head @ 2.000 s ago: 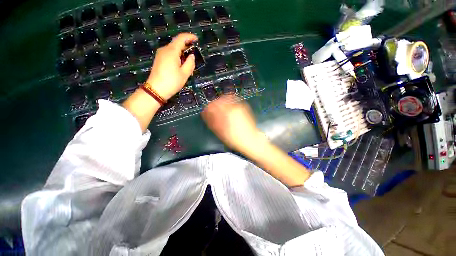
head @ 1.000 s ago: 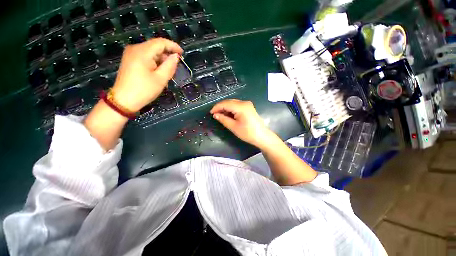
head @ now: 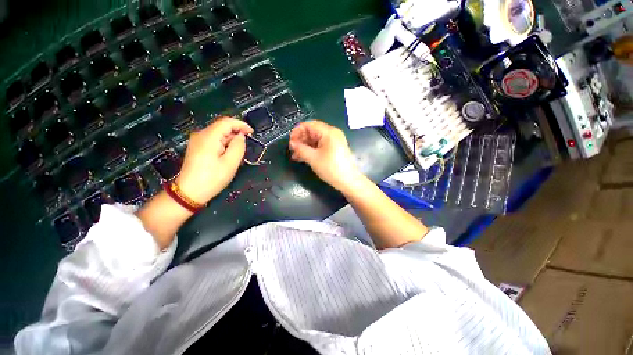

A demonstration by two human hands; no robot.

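Observation:
My left hand holds a black square module with a pale edge by its left side, between thumb and fingers. My right hand is to the right of it, apart from the module, with its fingertips curled together; whether a small part is between them cannot be told. A loose spread of tiny dark-red components lies on the green mat below and between the hands. A clear blister tray full of black modules extends behind and left of my left hand, which hides part of it.
At right are a white ribbed rack, a paper slip, a spare red component pile, a black fan, a tape roll and a white machine. An empty clear tray lies over a blue bin. Brown cartons stand lower right.
The view has shifted, so the bench things sit further left. My left hand has brought the module down from over the tray to above the mat's component spread, closer to my right hand.

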